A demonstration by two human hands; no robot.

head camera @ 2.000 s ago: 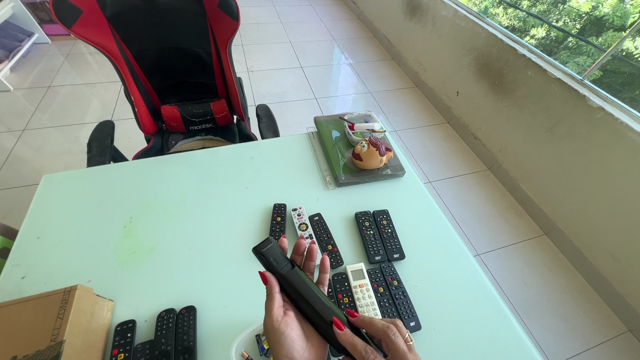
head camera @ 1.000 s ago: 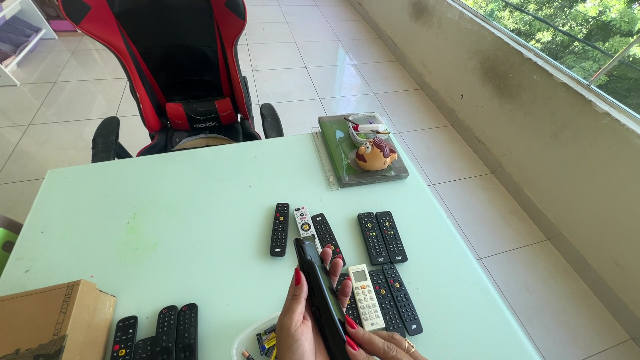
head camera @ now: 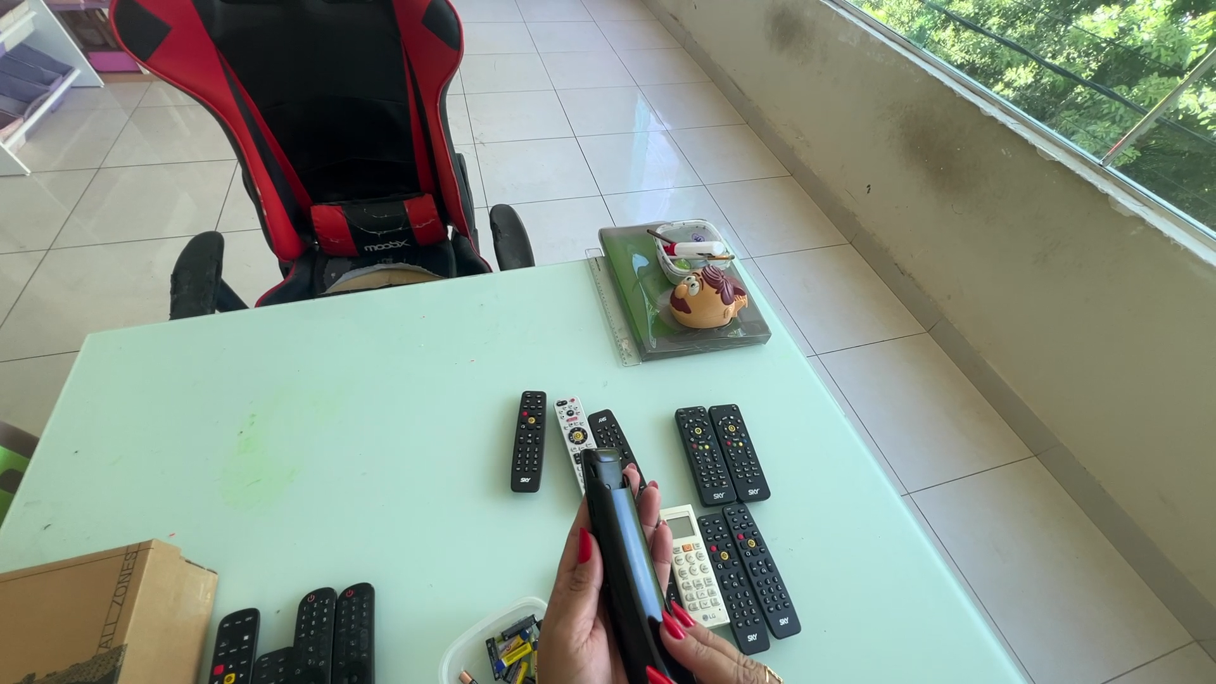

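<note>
A long glossy black object (head camera: 622,560), which looks like a remote control seen from its back, lies in my left hand (head camera: 575,608), whose fingers wrap both sides. The fingertips of my right hand (head camera: 712,655) rest on its lower part. Just beyond it lie a white remote control (head camera: 576,432) and a black one (head camera: 613,435), partly hidden by the held object. Another black remote (head camera: 528,442) is left of them. To the right are a cream remote with a small display (head camera: 698,579) and several black remotes (head camera: 750,570). A plastic tub of batteries (head camera: 465,646) sits beside my left hand.
On the pale green glass table (head camera: 380,380) are a cardboard box (head camera: 104,608) and several black remotes (head camera: 314,632) at the near left. A green book (head camera: 632,285) at the far right carries a fish-like figurine (head camera: 708,302) and a small container (head camera: 692,237). A red-black chair (head camera: 323,114) stands behind.
The black object has turned from a slant to nearly upright in my hands. The right hand's fingers still touch its lower part.
</note>
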